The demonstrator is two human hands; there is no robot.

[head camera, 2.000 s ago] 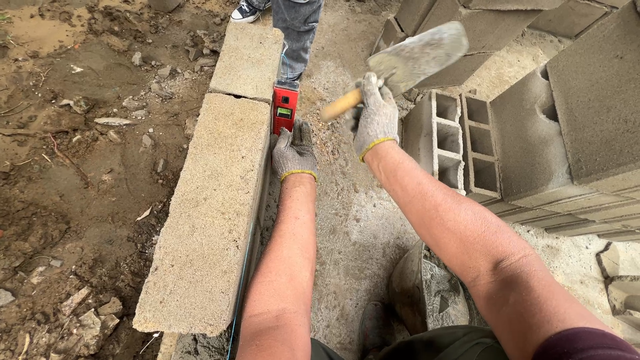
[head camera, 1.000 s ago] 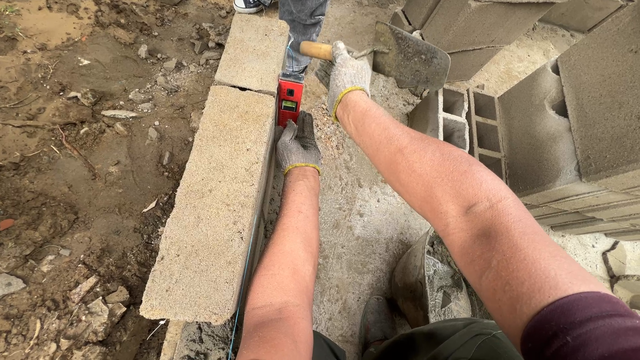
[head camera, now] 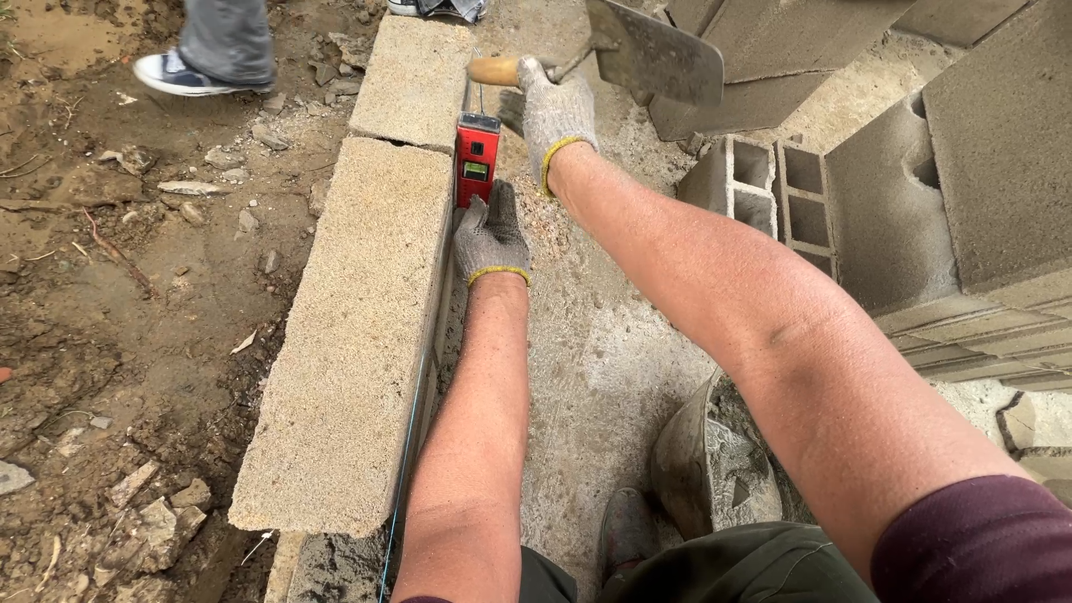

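Note:
My left hand (head camera: 492,236), in a grey knit glove, holds the lower end of a red spirit level (head camera: 477,161) upright against the side face of a concrete block (head camera: 352,335). A second block (head camera: 414,84) lies end to end with it, a narrow joint between them. My gloved right hand (head camera: 559,109) grips the wooden handle of a masonry trowel (head camera: 657,52), held above the ground with its blade to the right. A blue string line (head camera: 408,435) runs along the block's side. Mortar (head camera: 339,569) shows below the near end.
Another person's leg and sneaker (head camera: 201,75) are on the muddy ground at upper left; another shoe stands beyond the far block. A bucket with mortar (head camera: 712,469) is by my foot. Hollow blocks (head camera: 745,180) and stacked concrete blocks (head camera: 1005,142) are at right.
The trowel and my right hand have moved, and the blade points differently from two seconds ago. The other person's leg now shows left of the blocks. My left hand stays at the level.

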